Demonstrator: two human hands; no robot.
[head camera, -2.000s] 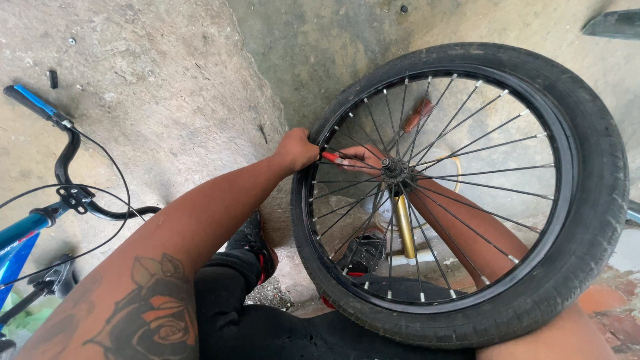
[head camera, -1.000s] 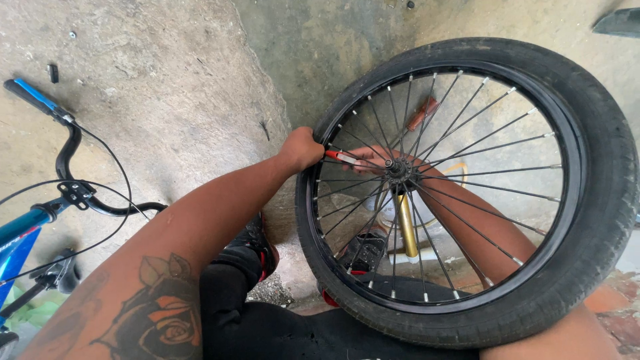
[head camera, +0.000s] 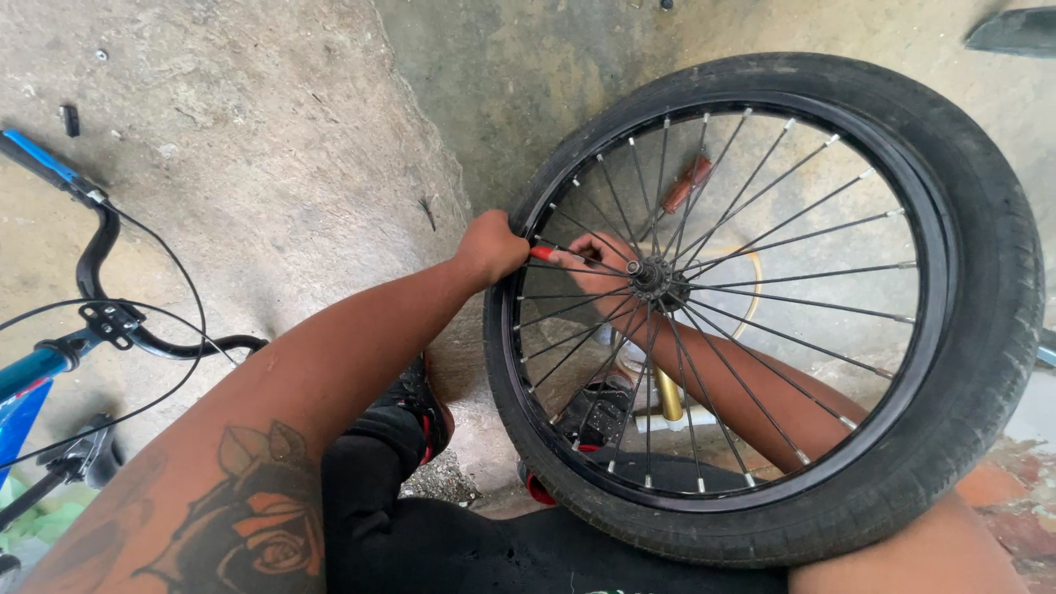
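A spoked bicycle wheel (head camera: 978, 247) with a black tire leans over my legs, its hub (head camera: 656, 280) facing up. My left hand (head camera: 493, 246) grips the tire and rim at the wheel's left edge; its fingertips are hidden. Behind the spokes, my right hand (head camera: 601, 262) holds a small red-ended tool (head camera: 542, 252) between thumb and fingers, close to the spoke ends at the left rim. The tool's exact kind cannot be told. My right forearm passes behind the wheel.
A blue bicycle frame (head camera: 33, 370) with black handlebar (head camera: 97, 247) and cables lies at left. Beyond the spokes are a brown-handled tool (head camera: 687, 185) and a gold cylinder (head camera: 668, 394). A small black cylinder (head camera: 70, 120) lies on the concrete floor.
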